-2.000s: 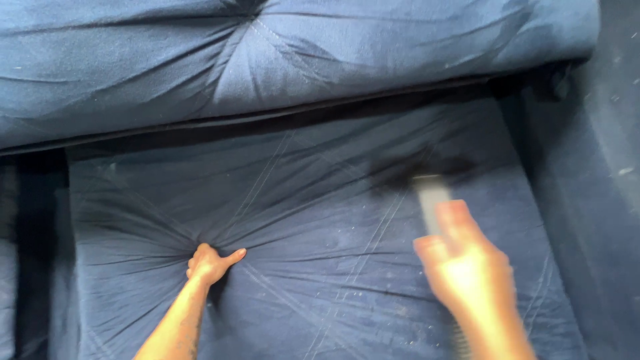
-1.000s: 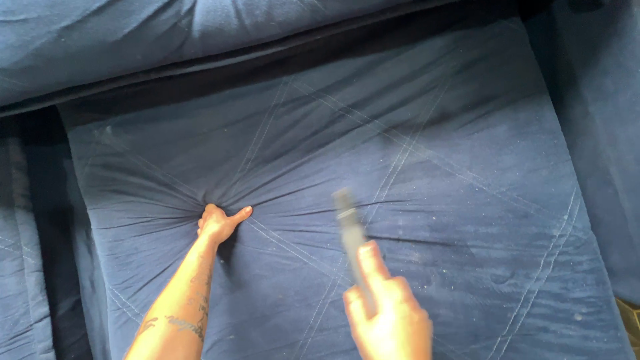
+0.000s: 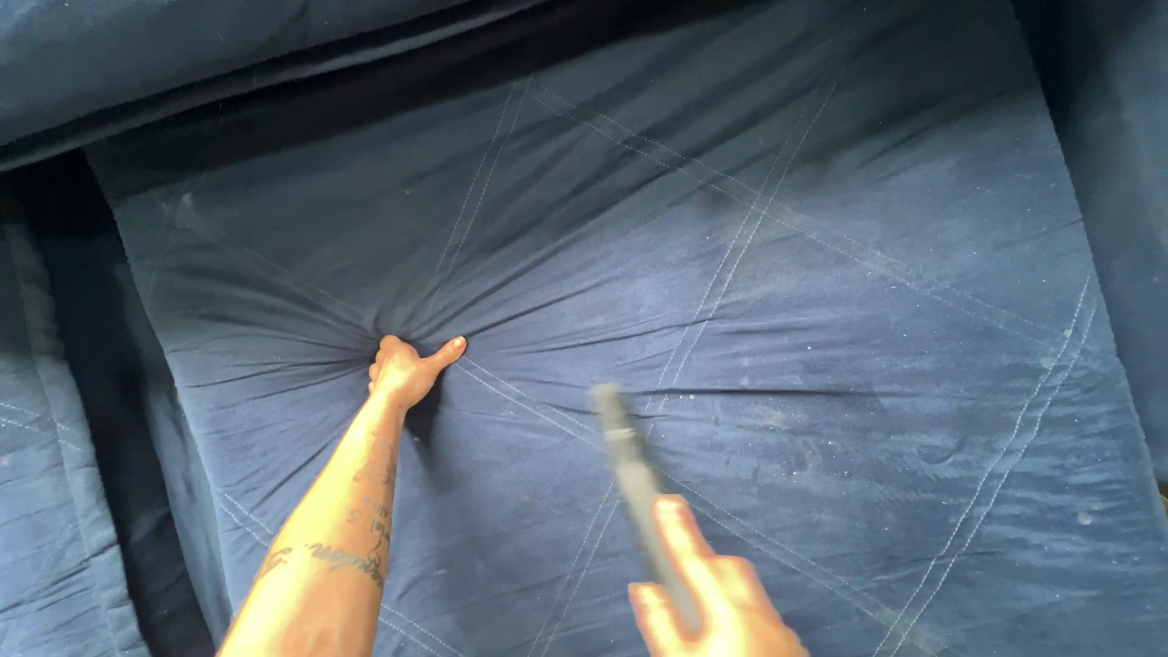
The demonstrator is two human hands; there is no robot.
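A dark blue fabric sofa cushion (image 3: pixel 867 383) with crossing double lines of stitching fills most of the view. Pressed into its left part, my left hand (image 3: pixel 411 370) has its fingers closed on the cloth, thumb pointing out to the right, and folds spread from it. My right hand (image 3: pixel 716 584), at the lower centre, grips a grey handled tool (image 3: pixel 634 456), blurred by motion; its narrow end points up and left above the cushion. The blur hides what kind of tool it is and whether it touches the cloth. Pale specks and light marks lie on the cushion's right part.
A blue padded sofa part (image 3: pixel 182 64) crosses the top left, with a dark gap beneath it. Another blue cushion (image 3: pixel 46 474) stands at the left beyond a dark gap. Blue upholstery (image 3: pixel 1118 164) rises along the right edge.
My right hand with the tool has moved left and down over the cushion since two seconds ago. My left hand keeps hold of the same bunched spot. The view has shifted.
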